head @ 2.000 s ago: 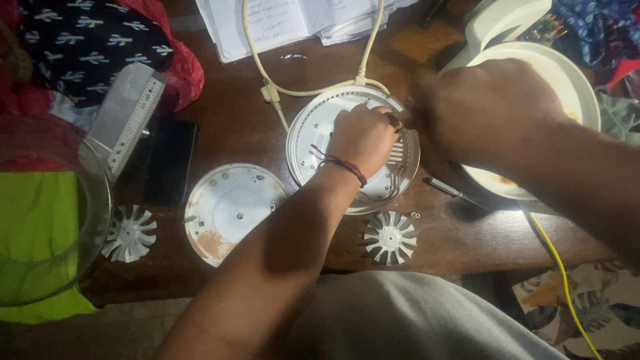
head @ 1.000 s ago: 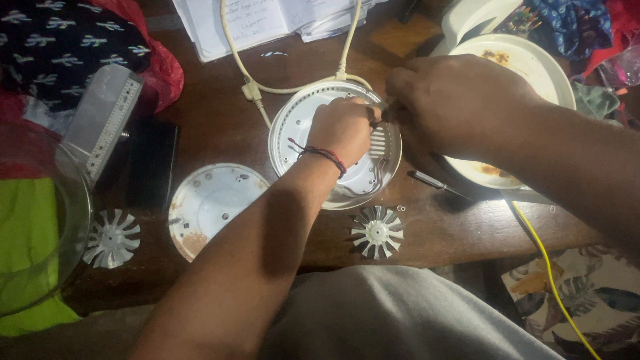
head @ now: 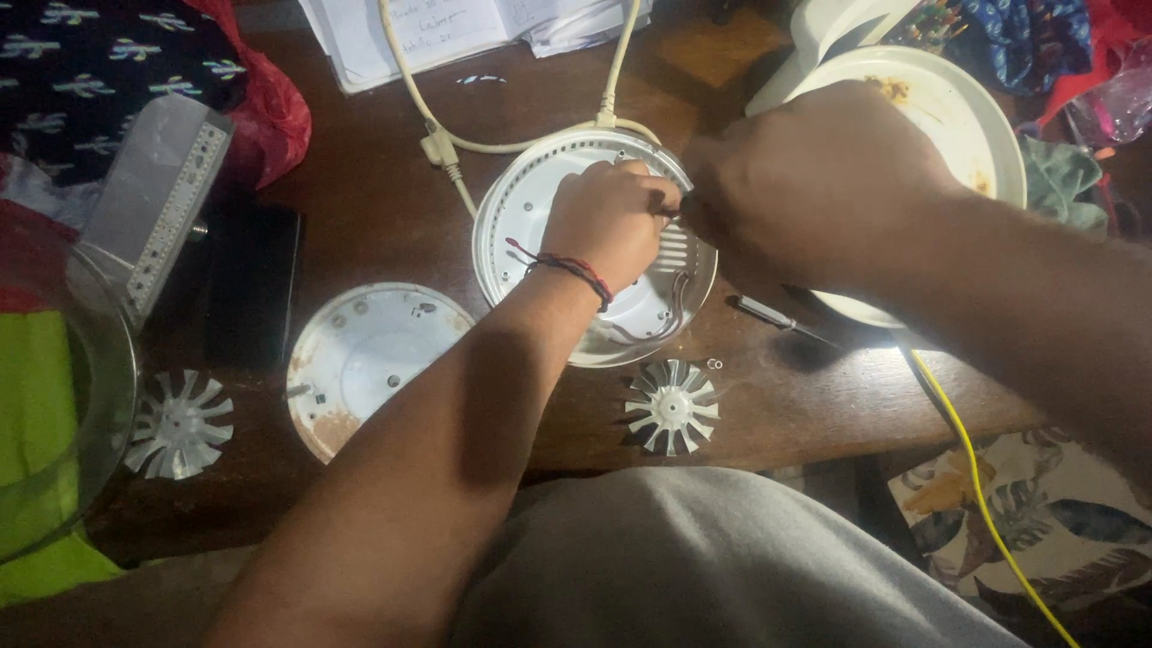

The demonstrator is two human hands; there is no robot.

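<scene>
My left hand (head: 610,225), with a dark red cord bracelet at the wrist, reaches into a round white metal housing (head: 481,229) with slots and wires. Its thumb and fingers are curled at a small dark thing near the right side of the housing. Just beside them, my right hand (head: 814,180) is a blurred fist over the housing's right rim; what it may hold is hidden. A silvery fan wheel (head: 673,408) lies below the housing near a small metal ring (head: 715,364). A round white metal plate (head: 373,351) with brown stains lies to the left, partly behind my left forearm.
A second fan wheel (head: 180,425) and a clear round bowl (head: 130,396) are at the left. A pen-like tool (head: 765,312) lies below my right hand. A stained white round casing (head: 1003,153) stands at the right. A cream cable (head: 495,147) loops behind the housing, near papers (head: 432,36).
</scene>
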